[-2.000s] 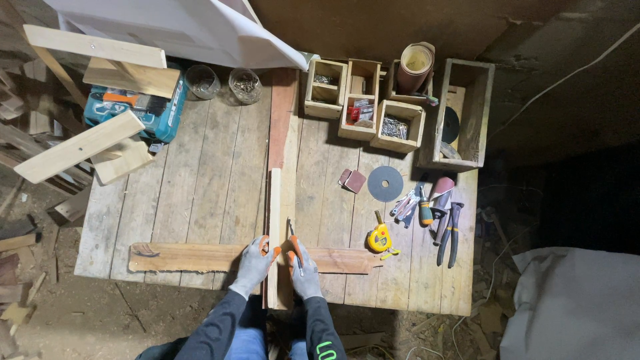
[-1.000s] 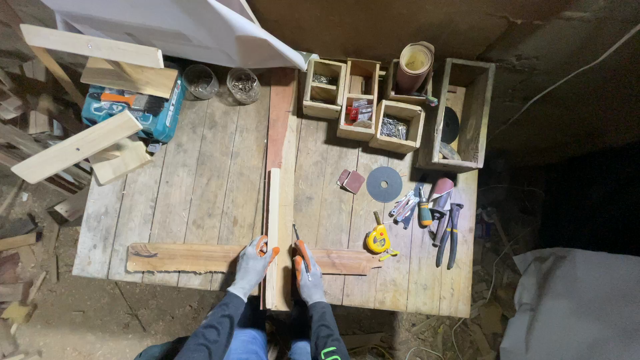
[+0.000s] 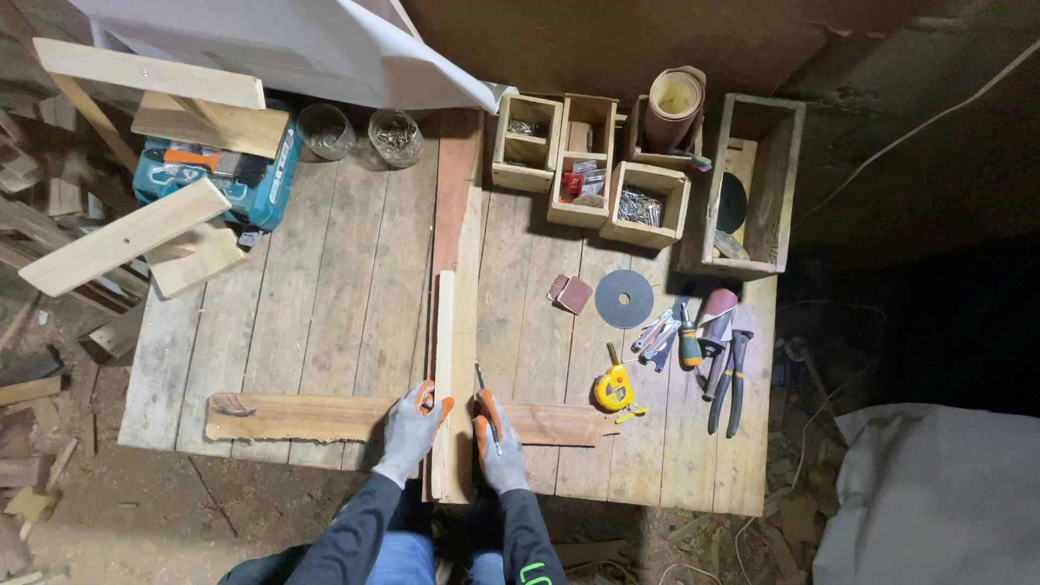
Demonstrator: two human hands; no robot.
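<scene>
My left hand (image 3: 412,424), in a grey glove with orange fingertips, grips a narrow pale wood strip (image 3: 444,349). The strip lies lengthwise along a long board (image 3: 467,309) that runs from the back of the table to its front edge. Just right of the strip, my right hand (image 3: 499,445), gloved alike, holds a slim dark pointed tool (image 3: 479,377), its tip toward the back; its exact kind cannot be told. A rough-edged brown board (image 3: 301,417) lies crosswise beneath the long board and passes by both hands.
Right of my hands lie a yellow tape measure (image 3: 614,390), a grinding disc (image 3: 624,299), sandpaper pieces (image 3: 571,294), a screwdriver (image 3: 690,337) and pincers (image 3: 731,382). Wooden boxes (image 3: 646,236) with fasteners stand behind. A teal case (image 3: 268,191) and pale planks (image 3: 122,236) are at left.
My right hand with the pointed tool has moved slightly right, away from the strip, since the earliest frame. My left hand stays on the strip.
</scene>
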